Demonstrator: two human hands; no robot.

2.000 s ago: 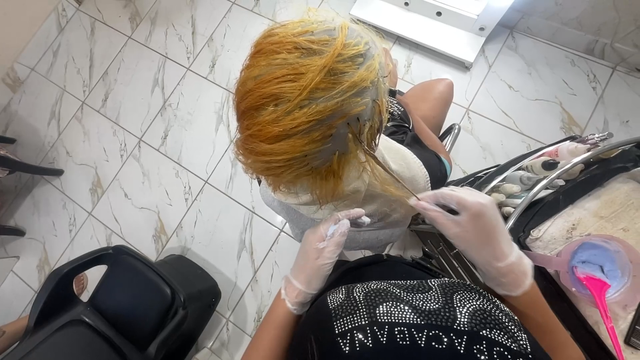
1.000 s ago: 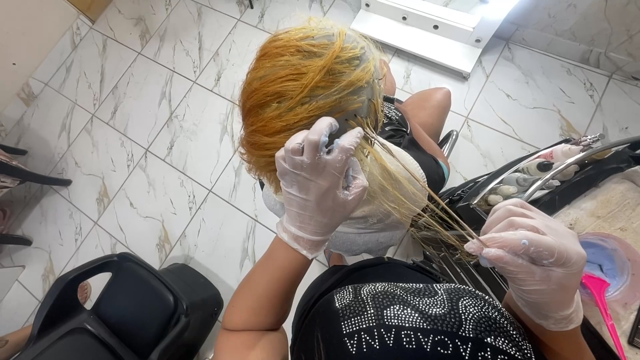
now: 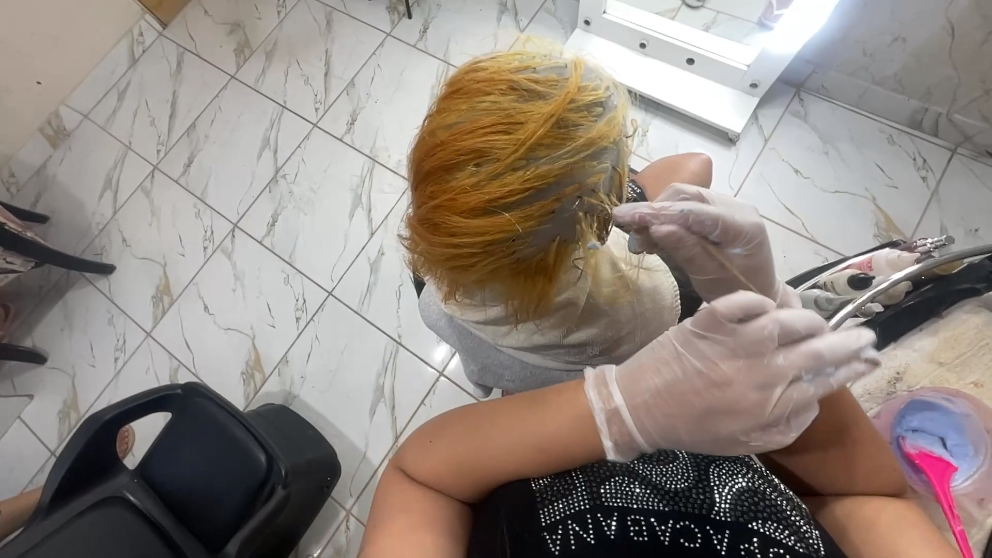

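Observation:
A seated person's orange-yellow hair [image 3: 504, 178] has grayish paste along its partings and right side. My right hand [image 3: 701, 232], in a translucent glove, is beside the right of the head, its fingertips pinching a thin strand of hair close to the scalp. The strand [image 3: 725, 262] runs down and right to my left hand [image 3: 728, 372], also gloved, which crosses in front of my right forearm and holds the strand near its bent fingers; its other fingers extend right. A pale towel [image 3: 542, 333] covers the person's shoulders. A bowl of bluish paste [image 3: 942, 430] holds a pink tint brush [image 3: 938, 473].
A black salon chair [image 3: 209, 465] is at the lower left. At the right, a trolley with a curved metal rail [image 3: 907, 283] holds several bottles [image 3: 860, 283]. A white-framed lit mirror [image 3: 666, 62] stands beyond the head, on the marble-patterned tile floor [image 3: 287, 201].
My left hand has moved from the head rightward across my right forearm. My right hand has moved from the strand's far end up to the side of the head.

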